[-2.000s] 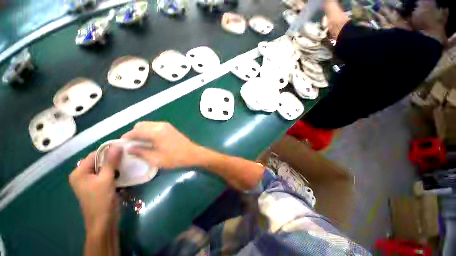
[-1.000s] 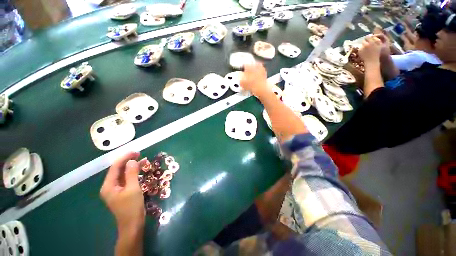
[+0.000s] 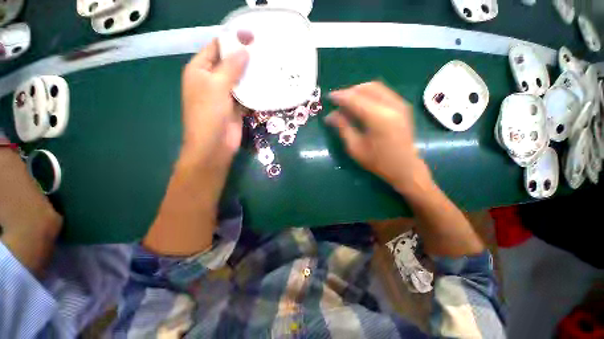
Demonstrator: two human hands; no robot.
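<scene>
My left hand (image 3: 215, 99) holds a white plastic housing (image 3: 281, 63) by its left side, with the thumb on its face near a hole. The housing is tilted up and blurred, and its top edge overlaps the pale strip. A loose pile of copper-coloured ring inserts (image 3: 286, 124) lies on the green table just below and partly behind the housing. My right hand (image 3: 374, 126) is to the right of the pile, blurred, with fingers apart and pointing left toward the rings. I see nothing in it.
One housing (image 3: 456, 96) lies alone right of my right hand. A heap of stacked housings (image 3: 563, 112) is at the far right. Paired housings (image 3: 41, 108), a pale ring (image 3: 45, 171) and another person's arm (image 3: 25, 205) are at left. A pale strip (image 3: 397, 36) crosses the table (image 3: 132, 152).
My left hand has gone from the ring pile to holding a housing. My right hand has come back from the far row of housings to beside the rings. The view has turned downward.
</scene>
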